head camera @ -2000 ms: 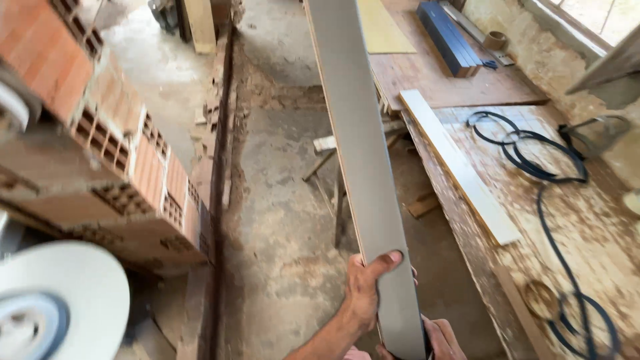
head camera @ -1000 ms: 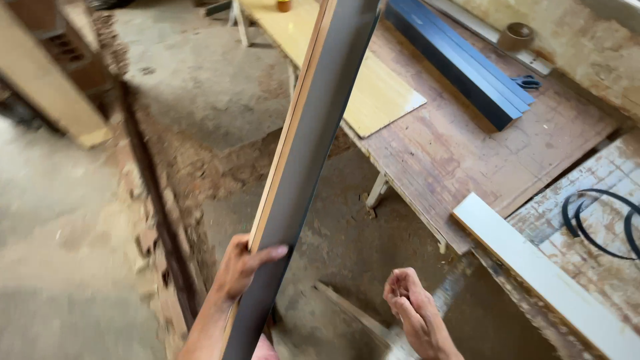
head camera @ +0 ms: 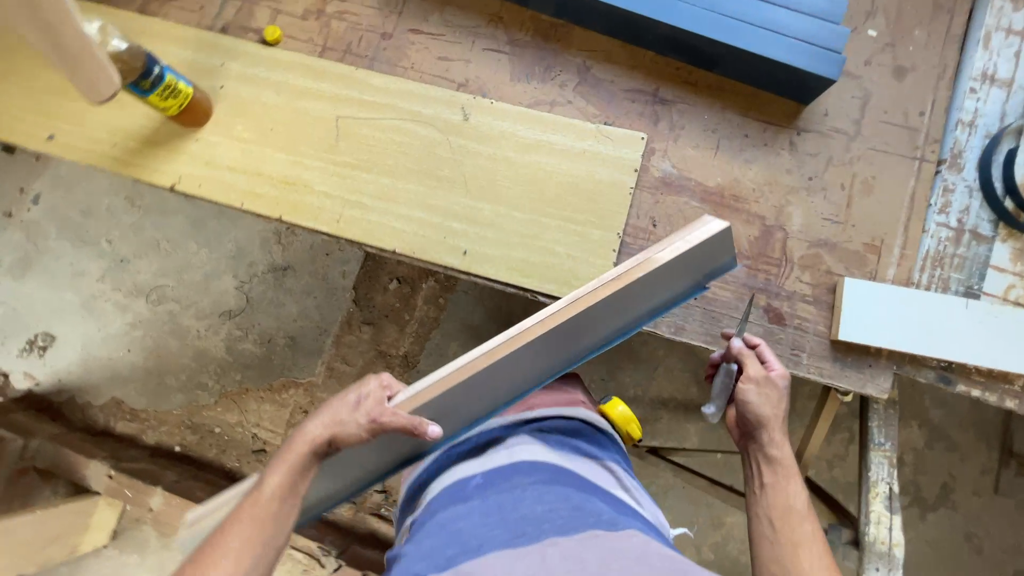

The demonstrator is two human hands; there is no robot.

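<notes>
My left hand (head camera: 376, 416) grips a long board (head camera: 512, 352) with a grey face and bare wood edges, its thumb over the grey side. The board slants across my body, and its far end reaches over the workbench edge. A blue line runs along its lower edge. To the right of the board, my right hand (head camera: 752, 384) holds a small pointed knife (head camera: 724, 376) by its pale handle, blade up. The knife and the board are apart. A yellow tape measure (head camera: 621, 420) sits at my waist beside my striped shirt.
On the wooden workbench (head camera: 768, 184) lie a yellowish panel (head camera: 400, 152), a stack of blue-grey boards (head camera: 720, 32), a yellow cap (head camera: 272, 34) and a white board (head camera: 928, 320). A bottle of amber liquid (head camera: 172, 92) rests on the panel. Black edging coils (head camera: 996, 176) lie far right.
My right hand, with no knife visible in it a second ago, now holds one. The board in my left hand has swung from steep to a slant toward the right. The view has turned to the bench.
</notes>
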